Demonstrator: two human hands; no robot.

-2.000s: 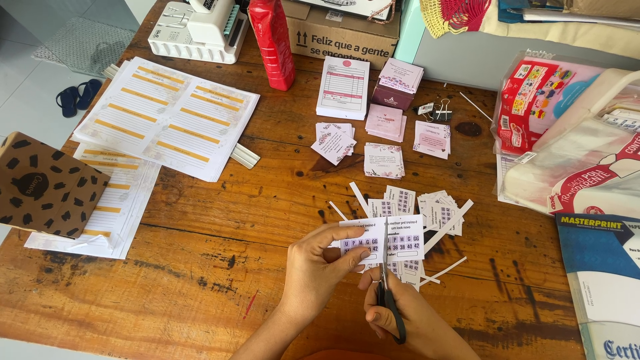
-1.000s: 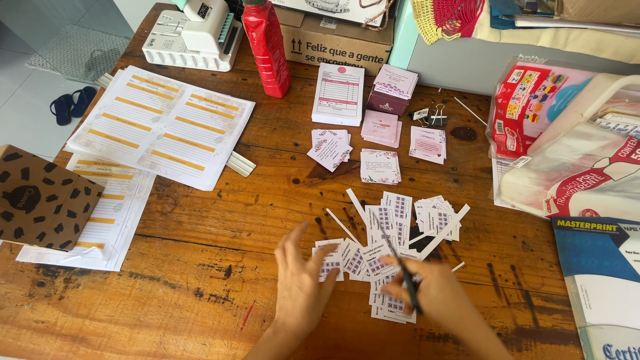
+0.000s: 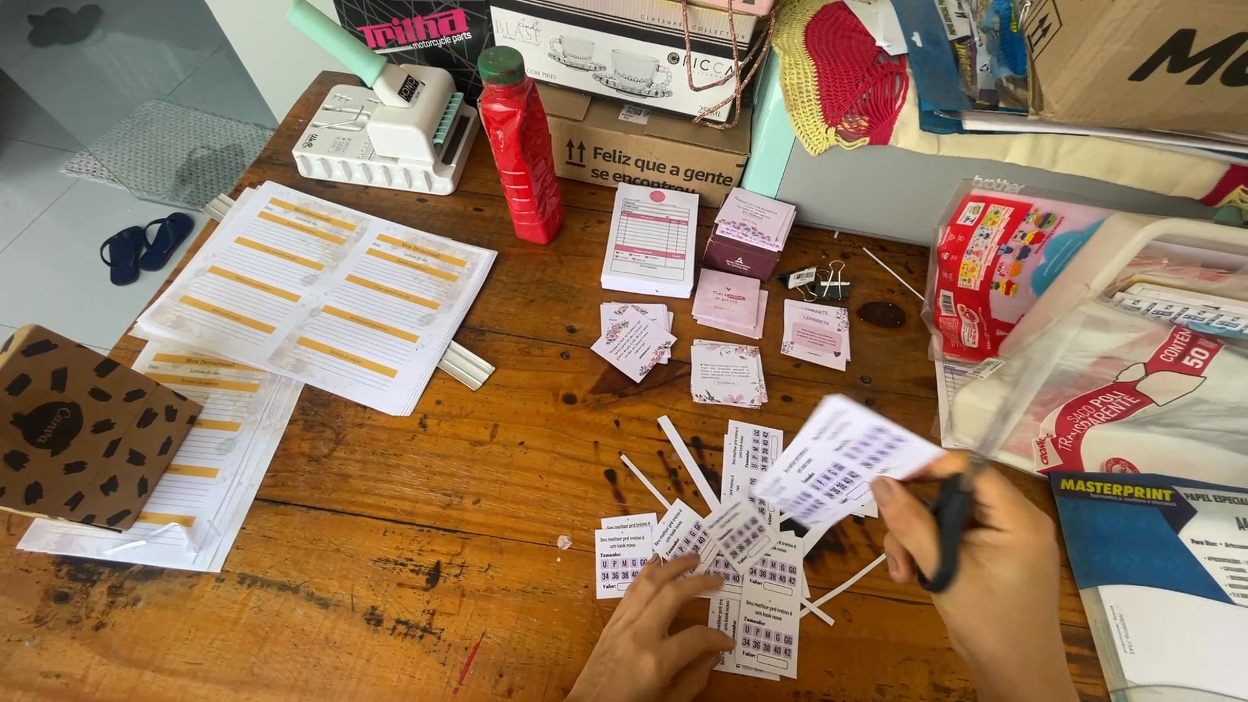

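My right hand [image 3: 985,556] holds a pair of scissors with black handles [image 3: 948,531], blades pointing up, and pinches a printed white card strip [image 3: 843,458] between thumb and finger. Low over the pile, my left hand [image 3: 653,624] has its fingers spread; a small blurred tag [image 3: 743,531] lies or hangs just past its fingertips, and whether they touch it I cannot tell. Beneath and around are cut tags with purple size grids [image 3: 768,634], overlapping at several angles, with thin white paper offcuts [image 3: 687,463] among them.
Beyond the tags stand small stacks of pink and white cards [image 3: 729,302], a receipt pad [image 3: 651,239] and binder clips [image 3: 829,283]. Printed sheets [image 3: 322,292] and a patterned box [image 3: 93,429] lie left. A red bottle [image 3: 522,146] stands behind. Plastic packages [image 3: 1121,390] line the right.
Two seconds ago the scissors were at a card held by both hands. My left hand then moved to the tag pile. My right hand now holds up a card strip along with the scissors.
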